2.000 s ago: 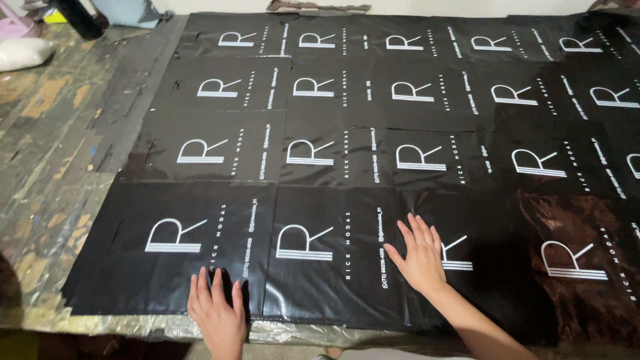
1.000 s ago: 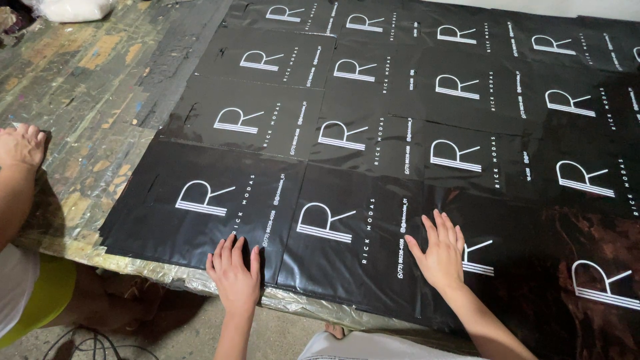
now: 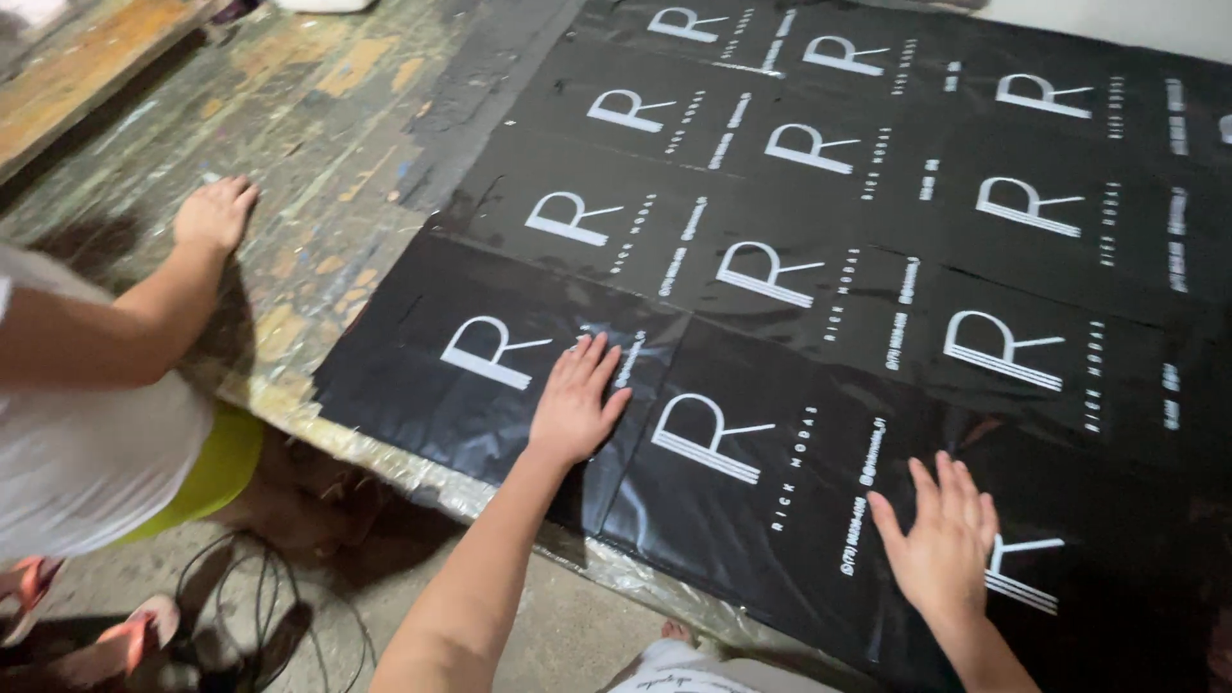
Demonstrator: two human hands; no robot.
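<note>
Black plastic bags (image 3: 770, 375) with a white printed logo and lettering lie flat in overlapping rows on a worn wooden table. My left hand (image 3: 577, 399) rests palm down on a bag in the front row, its fingertips beside the small print right of the logo. Further right, my right hand (image 3: 938, 539) lies spread on another front-row bag, next to a logo it partly covers. Neither hand grips anything. The undersides of both palms are hidden.
A co-worker stands at the left, with a hand (image 3: 217, 214) on the paint-stained tabletop (image 3: 318, 192). Clear plastic film (image 3: 423, 472) covers the table's front edge. A black cable (image 3: 260, 616) lies coiled on the concrete floor near the co-worker's sandals (image 3: 140, 630).
My left hand has moved up onto the front-row bag from near its front edge. A co-worker has come into view at the left. The view has turned left.
</note>
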